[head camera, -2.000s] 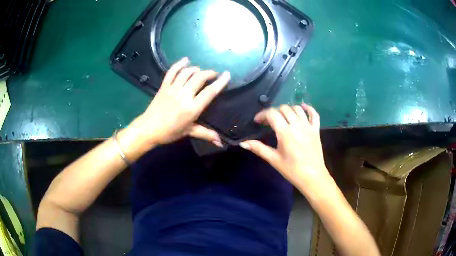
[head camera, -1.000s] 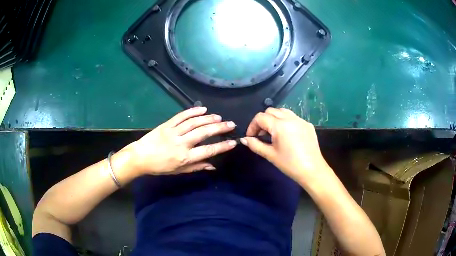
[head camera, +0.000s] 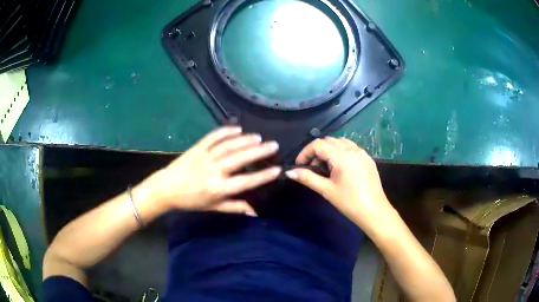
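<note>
A black square plastic frame (head camera: 283, 121) with a large round hole is turned like a diamond on the green bench. Its near corner overhangs the bench edge, toward the dark blue clothing. My left hand (head camera: 221, 171) lies over the near left side of that corner, fingers spread, fingertips on the frame. My right hand (head camera: 340, 171) pinches at the near corner with thumb and forefinger. A thin dark thing shows between these fingertips; it is too dark to tell a gasket strip from the frame's edge.
Stacked black frames (head camera: 35, 29) stand at the far left of the green bench (head camera: 106, 112). A cream perforated sheet (head camera: 13, 103) lies at the left edge. Yellow-green paper strips (head camera: 12, 253) are at lower left. An open brown carton (head camera: 473, 248) is below the bench at right.
The frame has turned and come closer, its near corner now past the bench edge. My left hand has moved down from the ring to the corner. My right hand has closed into a pinch.
</note>
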